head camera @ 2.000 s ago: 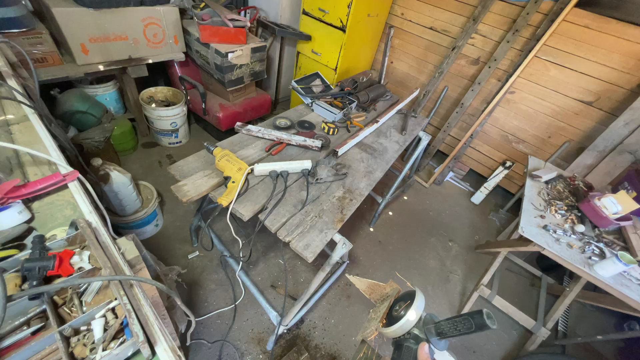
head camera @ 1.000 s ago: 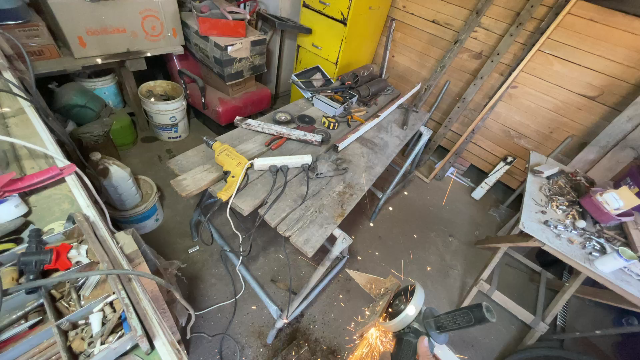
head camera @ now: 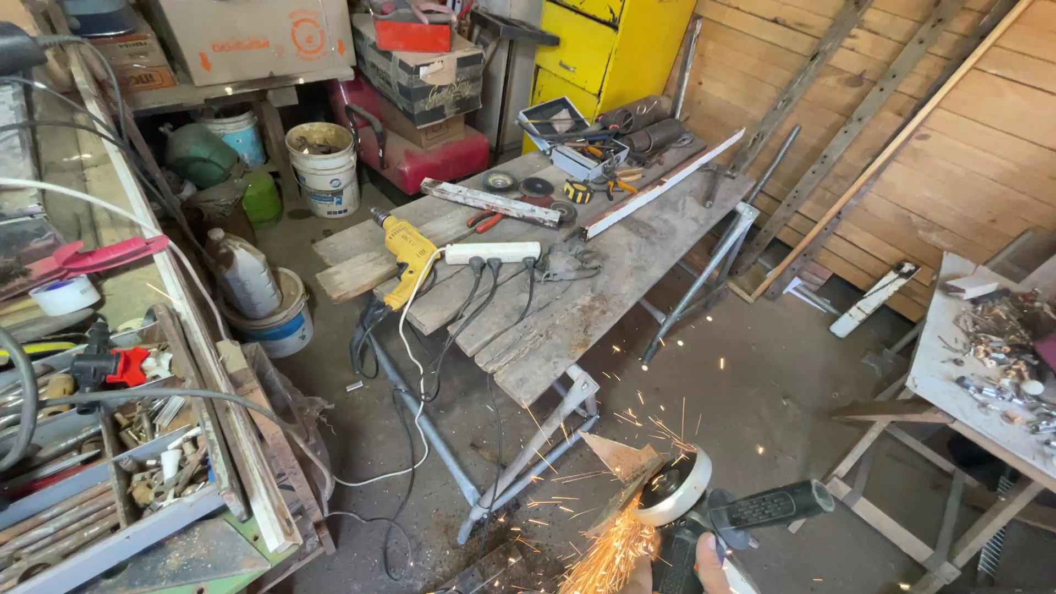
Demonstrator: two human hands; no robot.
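An angle grinder with a white guard (head camera: pixel 697 491) runs at the bottom right of centre, its disc against a rusty metal piece (head camera: pixel 623 462). Orange sparks pour down to the left of the guard. My right hand (head camera: pixel 711 565), mostly cut off by the lower edge, appears to grip the black grinder body, with one digit plain on its side. The grinder's black side handle (head camera: pixel 775 503) points right with no hand on it. More skin shows left of the body, partly behind sparks; whether it belongs to my left hand I cannot tell. What supports the metal piece is unclear.
A plank-topped bench (head camera: pixel 569 330) on metal legs bears a yellow drill (head camera: pixel 408 256), a white power strip (head camera: pixel 493 252) and tools. Cords hang to the floor. Left is a tray of hardware (head camera: pixel 157 478); right, a table (head camera: pixel 949 346) with metal bits. Buckets stand behind.
Two seconds ago no sparks showed; they appeared one second ago and now spread wider, some reaching across the floor. The grinder remains at the metal piece.
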